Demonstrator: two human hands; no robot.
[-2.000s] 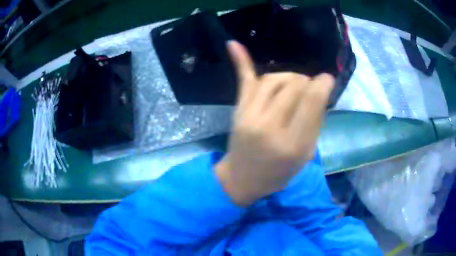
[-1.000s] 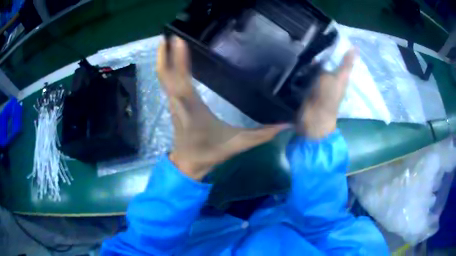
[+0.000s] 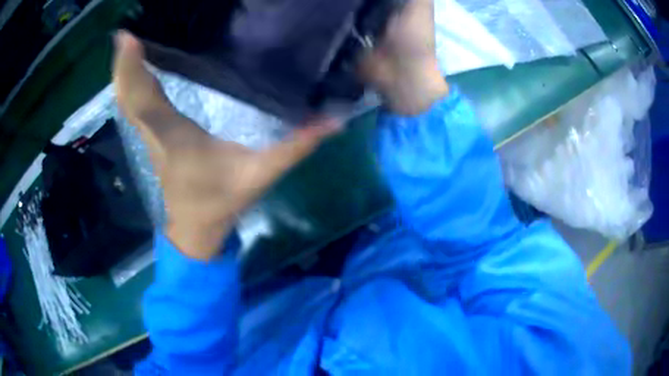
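Note:
A large black plastic housing (image 3: 271, 59) is at the top of the view, blurred and cut off by the upper edge, held above the bench. My left hand (image 3: 198, 161) supports its near left side, with thumb and fingers spread wide along it. My right hand (image 3: 407, 62) grips its right end. Both hands are blurred. A second black housing (image 3: 95, 205) rests on bubble wrap at the left of the bench.
A bunch of white sleeved wires (image 3: 51, 286) lies at the left on the green bench (image 3: 323, 183). Bubble wrap (image 3: 213, 110) lies under the work, with clear sheets (image 3: 513, 29) at the upper right. Clear plastic bags (image 3: 587, 161) bulge beside the bench at the right.
The right hand lay over the black housing at first; then both hands raised and tilted it. Now hands and housing are further up and left in view. The whole view has also shifted.

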